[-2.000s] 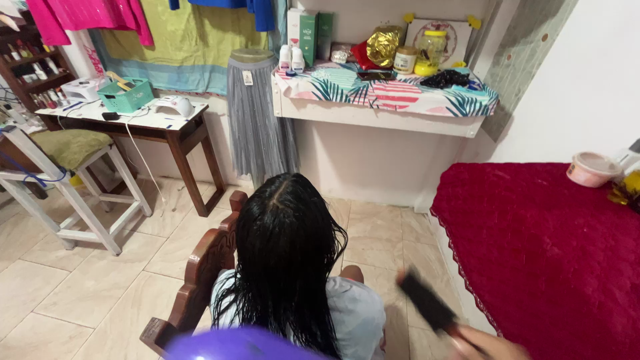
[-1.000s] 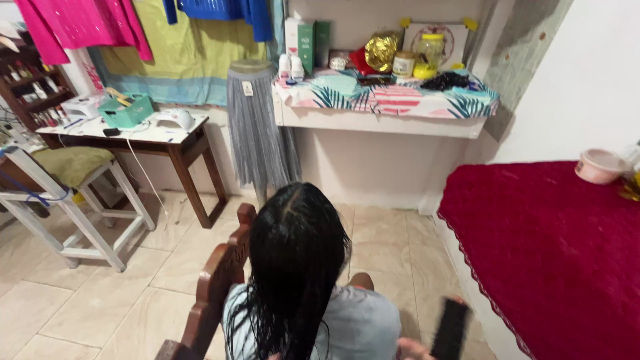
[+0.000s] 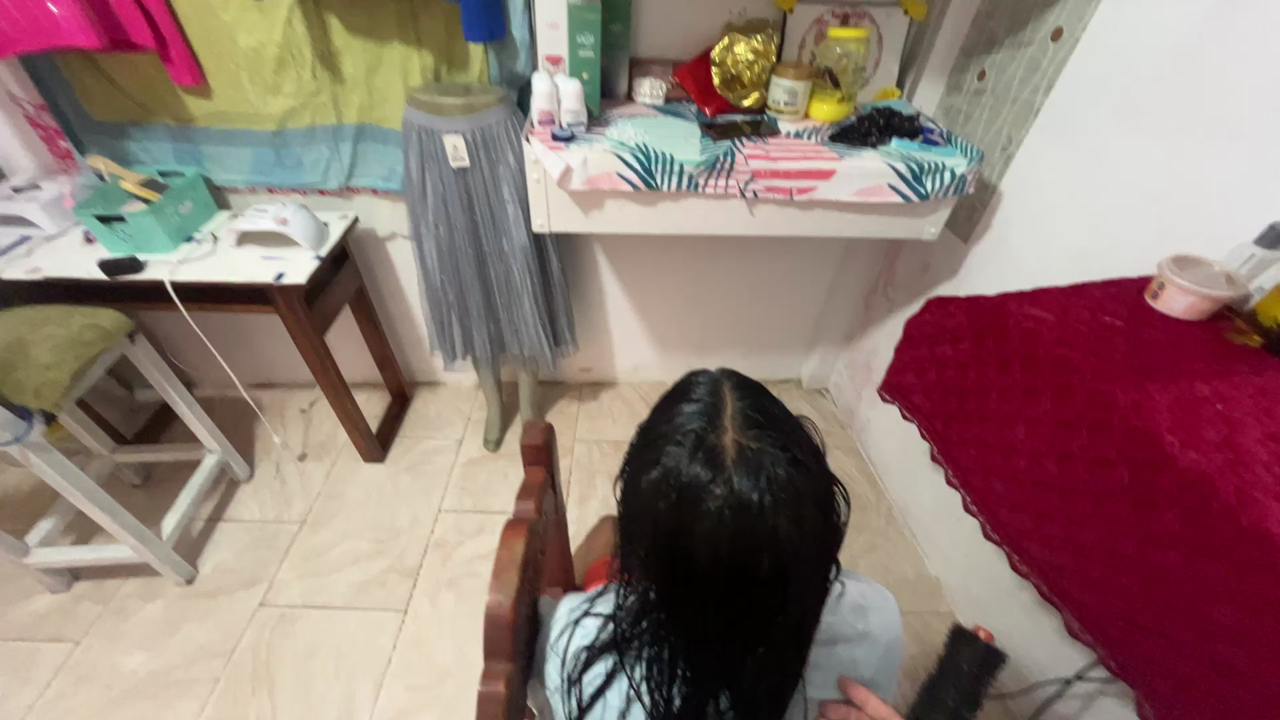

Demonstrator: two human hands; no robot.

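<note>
A seated person with long, wet-looking black hair (image 3: 730, 520), parted at the crown, is seen from behind and above. The person wears a pale blue top (image 3: 865, 630). At the bottom edge, right of the hair, is my right hand (image 3: 862, 704), mostly cut off by the frame. It holds a black bristled hairbrush (image 3: 955, 675), with a fingertip showing at the brush's far side. The brush is beside the person's shoulder, apart from the hair. My left hand is not in view.
A carved wooden chair back (image 3: 520, 570) stands left of the person. A red-covered surface (image 3: 1090, 430) lies right, with cables (image 3: 1060, 682) beside it. Ahead are a shelf (image 3: 740, 215) of containers and a mannequin in a grey skirt (image 3: 490, 240). A desk (image 3: 325, 260) and white stool (image 3: 110, 510) stand left.
The brush has moved down toward the bottom edge and its bristles now face the camera more. The blurred purple object at the bottom two seconds ago is out of view.
</note>
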